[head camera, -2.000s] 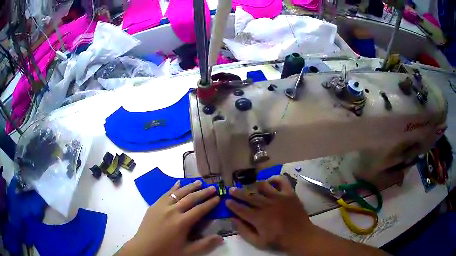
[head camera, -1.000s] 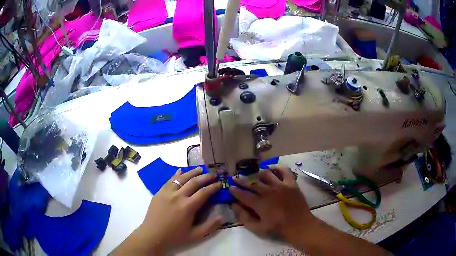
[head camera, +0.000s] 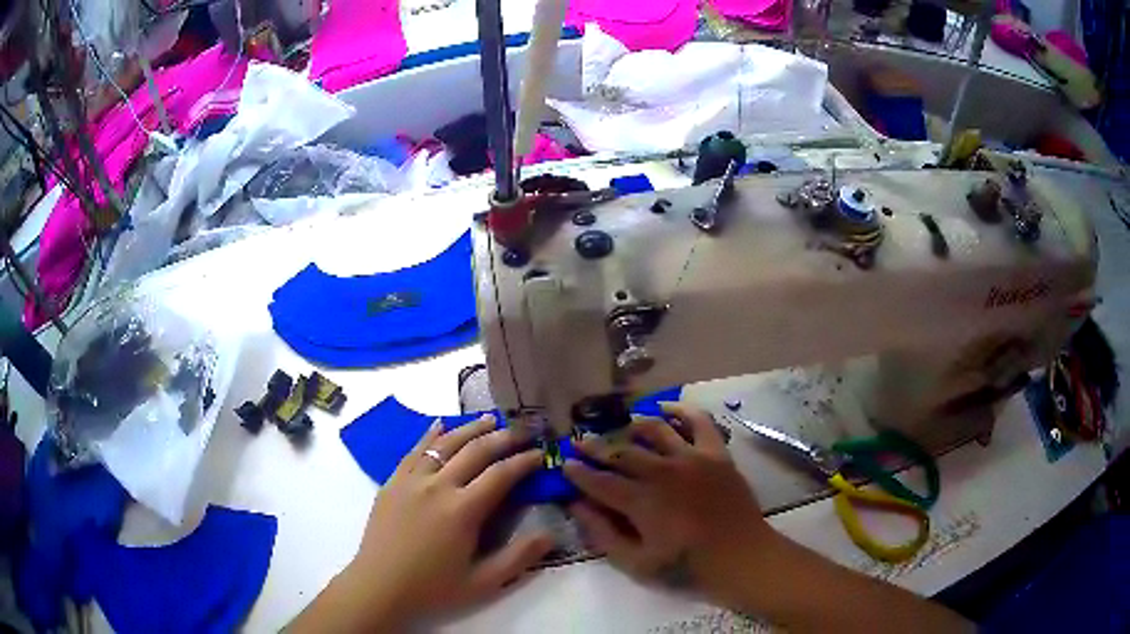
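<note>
A royal-blue crescent fabric piece (head camera: pixel 382 436) lies under the left end of the cream sewing machine head (head camera: pixel 768 291). My left hand (head camera: pixel 452 526) lies flat on the piece, left of the needle, with a ring on one finger. My right hand (head camera: pixel 663 502) lies on it to the right of the needle. Both hands press it to the table, fingertips close to the presser foot. A small dark label with yellowish marks (head camera: pixel 551 457) shows between the fingertips. The needle tip and most of the piece are hidden by the hands and machine.
Labelled blue pieces (head camera: pixel 372 303) lie behind. Loose labels (head camera: pixel 291 400) and a clear bag with dark contents (head camera: pixel 136 384) are at left. A plain blue piece (head camera: pixel 186 570) lies front left. Scissors (head camera: pixel 880 495) lie right of my right hand. White plastic wrapping (head camera: pixel 706 93) is behind.
The camera view has shifted slightly. Both hands stay on the blue piece beside the needle, with only slight movement; the label remains between the fingertips.
</note>
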